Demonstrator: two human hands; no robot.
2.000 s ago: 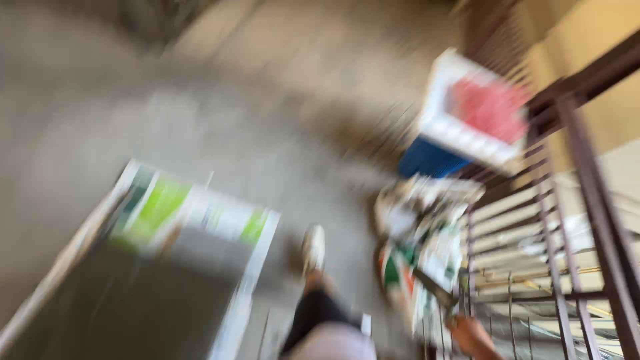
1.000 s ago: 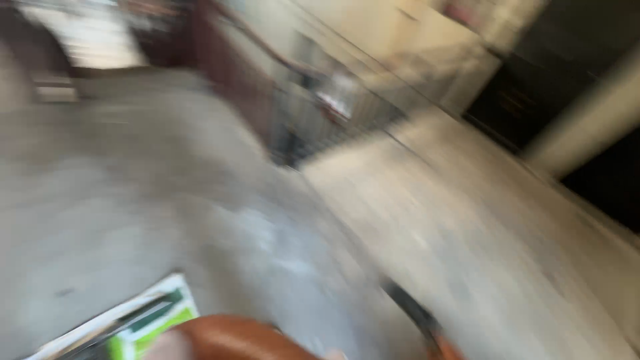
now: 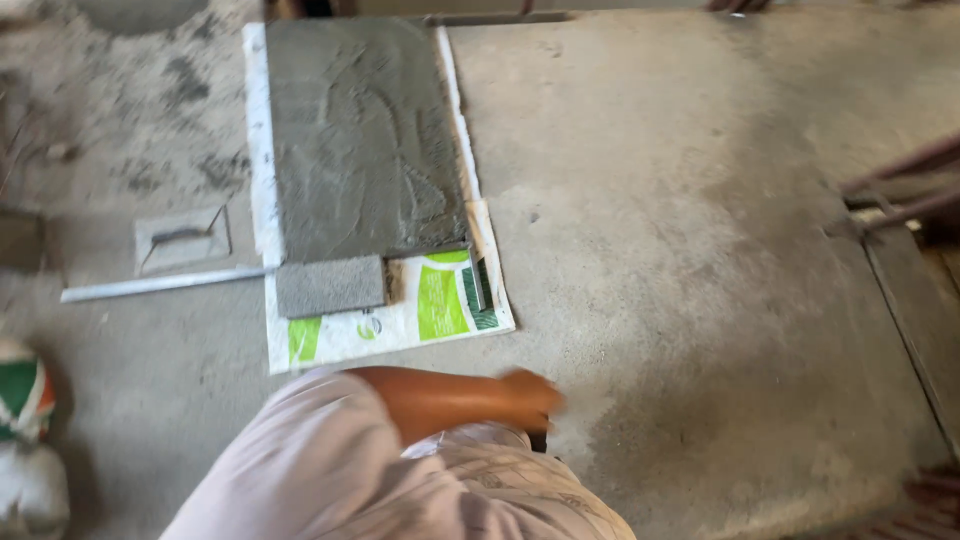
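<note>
My left hand (image 3: 531, 401), blurred, reaches across the front of my body, above the concrete floor (image 3: 675, 300). A small dark thing shows just below it; whether the hand holds it cannot be told. My right hand is out of view. Beyond my arm, a slab of wet grey mortar (image 3: 360, 142) lies on a white and green plastic sack (image 3: 390, 330). A rough grey block (image 3: 330, 286) rests against the slab's near edge, with a thin metal strip (image 3: 478, 279) at its near right corner. Left of the sack lie a metal straightedge (image 3: 169, 283) and a plastering float (image 3: 182, 238).
At the lower left stands a white, green and orange sack (image 3: 26, 397). Dark railing bars (image 3: 904, 165) reach in from the right, beside a floor joint (image 3: 900, 330). Dark smears of mortar (image 3: 225, 172) mark the floor at upper left.
The view has swung strongly. A hand at the lower right, with a trowel-like tool two seconds ago, is no longer seen there. An arm now crosses in front of my body.
</note>
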